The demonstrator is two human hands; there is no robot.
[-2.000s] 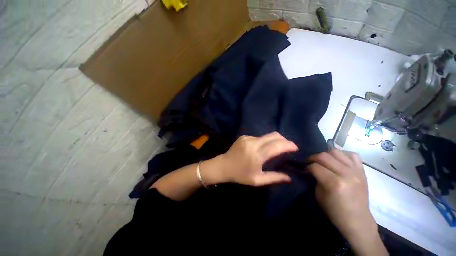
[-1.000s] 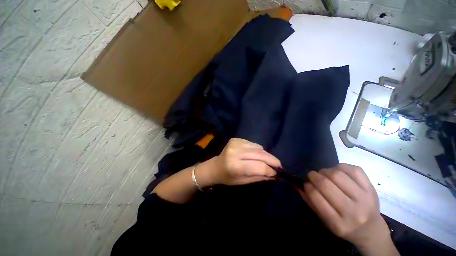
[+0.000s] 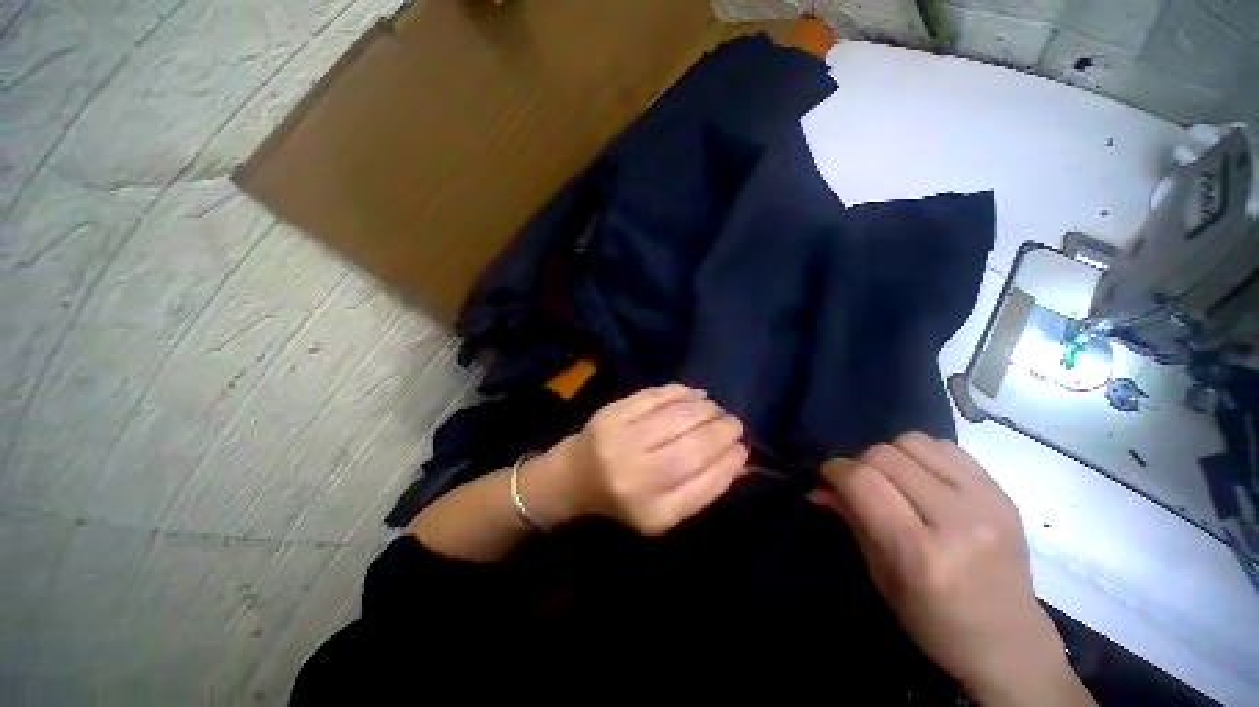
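Note:
A dark navy garment piece (image 3: 884, 304) lies over a heap of similar cloth and runs down to my lap. My left hand (image 3: 663, 459), with a bracelet at the wrist, has its fingers closed on the near edge of the cloth. My right hand (image 3: 939, 532) pinches the same edge a short way to the right. A thin stretch of cloth edge shows between the hands. The fingertips are partly hidden, and the cloth merges with my black clothing.
The sewing machine (image 3: 1187, 249) stands at the right, its lit needle area (image 3: 1073, 352) over the metal bed. Dark fabric patches (image 3: 1236, 463) lie right of it. Brown cardboard (image 3: 470, 152) leans at left by the pale wall (image 3: 180, 414). Orange cloth (image 3: 570, 379) shows under the heap.
Both hands have come together on the cloth edge; my left hand was open earlier and is now closed. The view has shifted slightly, and the blue-handled snips are out of the picture.

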